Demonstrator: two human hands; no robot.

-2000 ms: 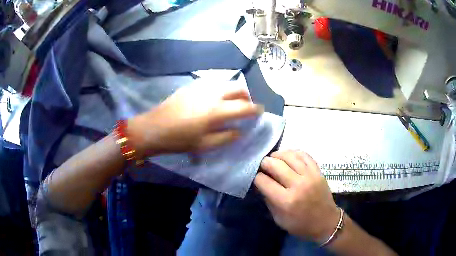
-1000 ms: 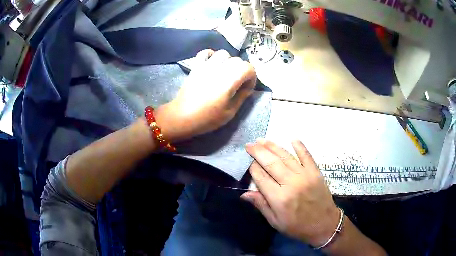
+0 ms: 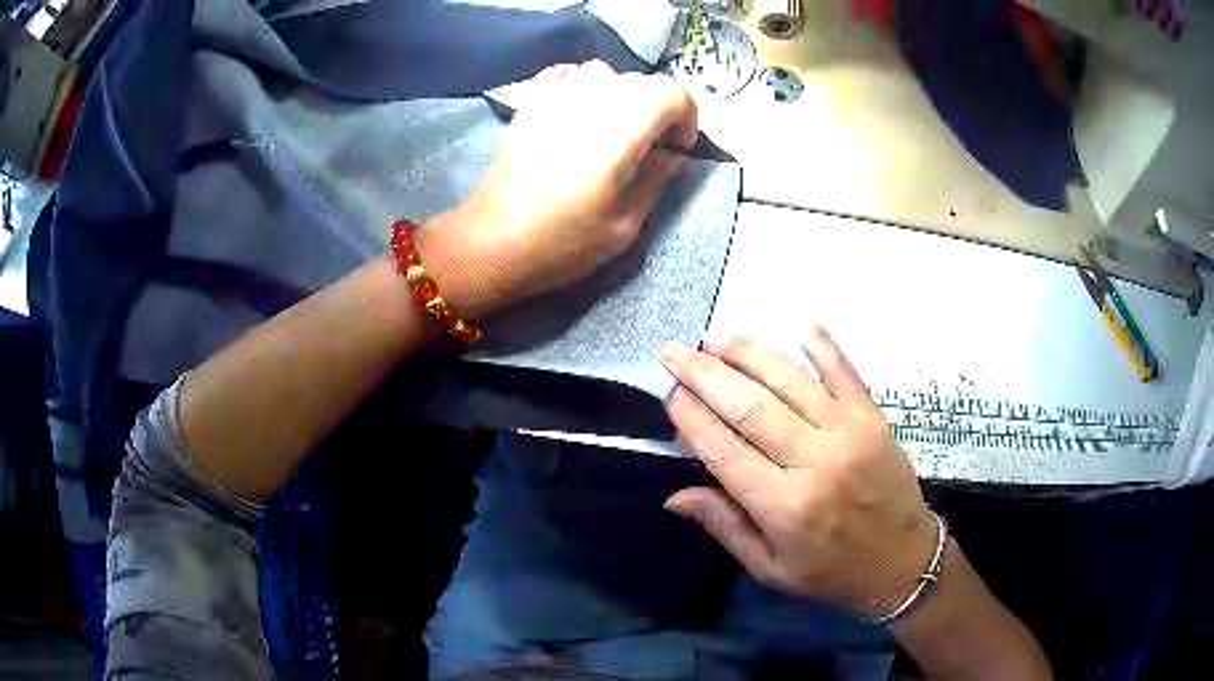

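The garment front panel (image 3: pixel 646 293) lies grey backing up on the table, its right corner beside the table's front edge. My left hand (image 3: pixel 573 193) is closed on the panel near its upper right edge, with the fingertips partly hidden. My right hand (image 3: pixel 799 466) lies palm down with fingers spread, its fingertips touching the panel's lower right corner at the table edge. A navy strip (image 3: pixel 453 56) runs across the cloth above my left hand. The needle plate (image 3: pixel 716 60) is above and right of the left hand, clear of the cloth's corner.
Thread snips (image 3: pixel 1118 319) lie at the right. A dark curved cloth piece (image 3: pixel 992 100) rests under the machine arm. A printed ruler (image 3: pixel 1012 419) runs along the table's front edge. Bunched navy cloth (image 3: pixel 107 253) fills the left side. The wearer's lap is below the table.
My left hand has stopped sweeping over the grey cloth and closed near its upper edge. My right hand has opened from curled to flat. The machine has shifted up in view.
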